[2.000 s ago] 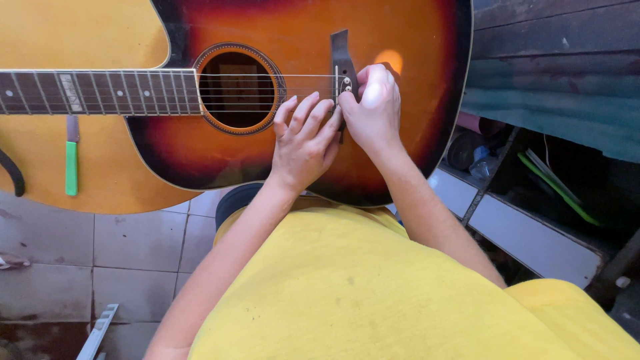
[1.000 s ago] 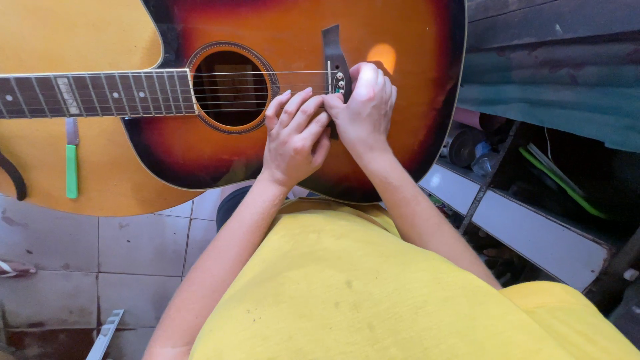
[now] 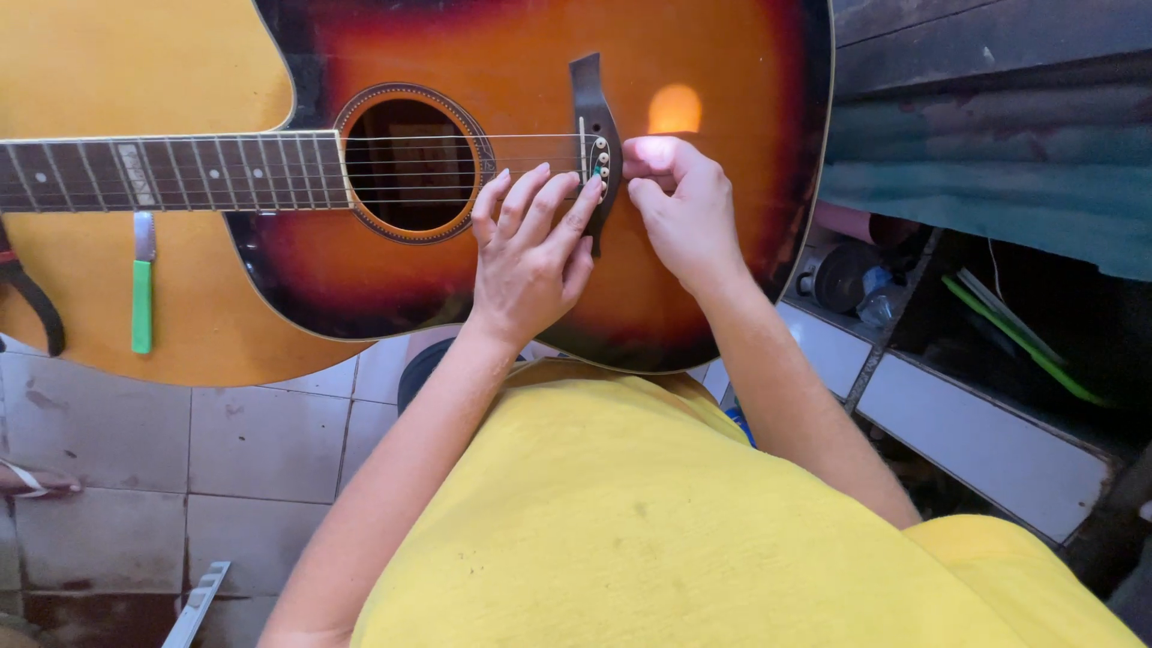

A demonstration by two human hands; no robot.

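A sunburst acoustic guitar (image 3: 432, 297) lies face up with its neck to the left. My left hand (image 3: 535, 243) rests over the strings (image 3: 531, 162), fingers spread, with the index fingertip at the lower end of the row of bridge pins (image 3: 602, 158). Something small and green shows beside the pins. The dark bridge (image 3: 589, 85) is partly covered by that hand. To the right of the bridge is my right hand (image 3: 679, 193), thumb and index finger curled close above the guitar top; whether anything small is between them cannot be told.
A wooden tabletop (image 3: 193, 306) supports a green-handled knife (image 3: 142, 301) and a black curved handle (image 3: 36, 301) at the left. Shelving at the right holds a pot (image 3: 832, 277) and a green flat object (image 3: 1021, 337). A person's foot (image 3: 36, 480) is on the tiled floor (image 3: 261, 441).
My right hand has moved off the bridge to the right, leaving more of the pins in sight. My left hand remains by the bridge.
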